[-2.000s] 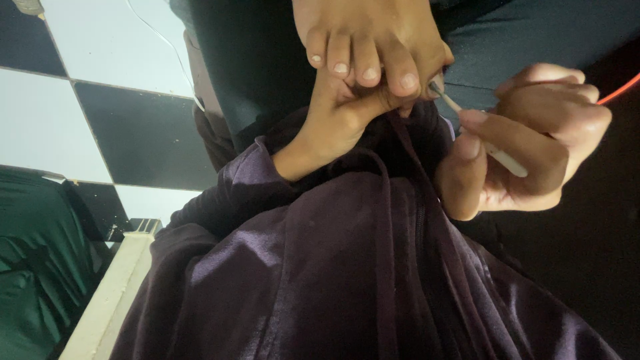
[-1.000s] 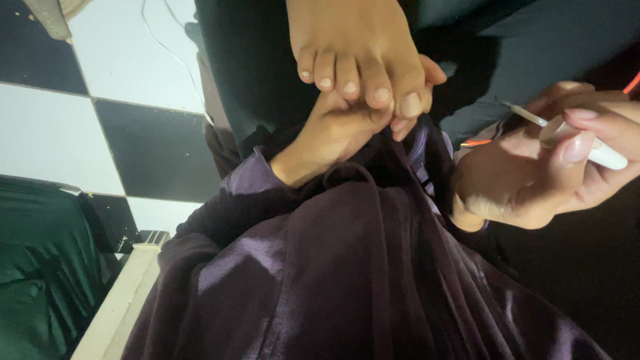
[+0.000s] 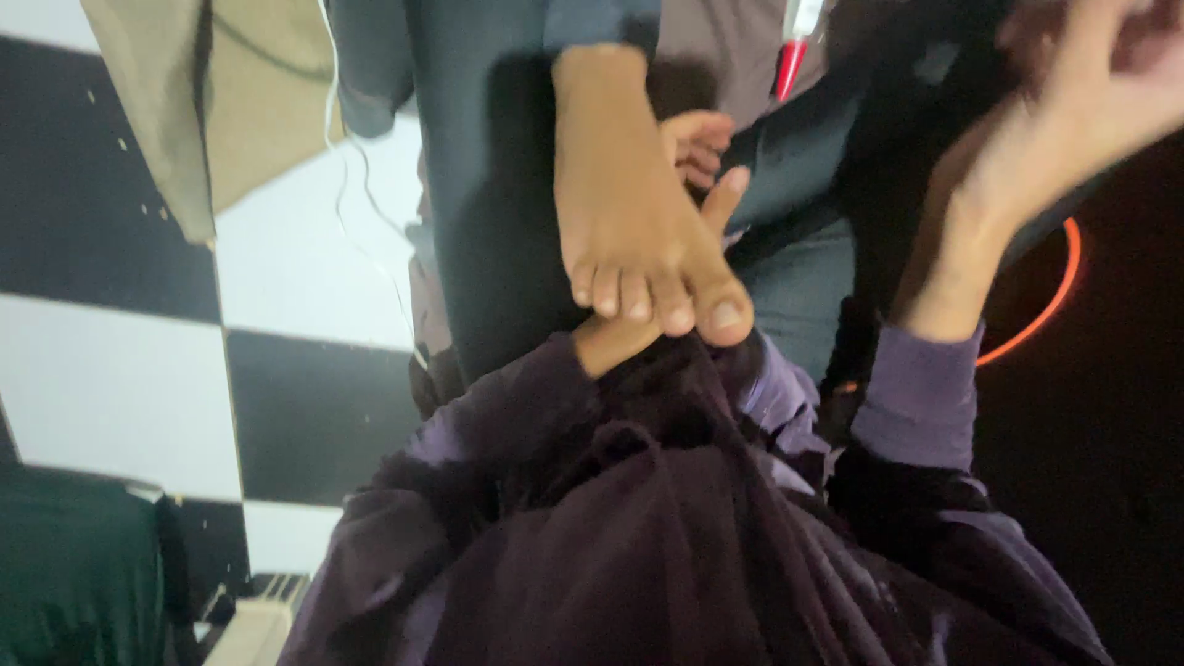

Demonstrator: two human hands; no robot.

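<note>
Another person's bare foot (image 3: 629, 194) points toward me in the middle of the view, toes nearest. My left hand (image 3: 698, 153) is under the foot, mostly hidden by it, with its fingers and thumb showing beyond the right side. It supports the foot from below. At the upper right, my right hand (image 3: 1091, 102) is raised, blurred and cut off by the frame's edge; whether it holds anything cannot be told. A white tube with a red tip (image 3: 791, 69) lies at the top, between the two hands.
An orange-red cable (image 3: 1064, 296) curves at the right. Thin white cords (image 3: 338, 139) cross the checkered tiled floor (image 3: 120, 398). Beige fabric (image 3: 264, 102) hangs at the upper left, green fabric (image 3: 79, 564) lies at the lower left, and a pale frame end (image 3: 254, 629) stands nearby.
My right hand, which held a thin brush with a white handle, has moved away from the foot to the upper right. The view has shifted, showing more of the foot and the red-tipped tube.
</note>
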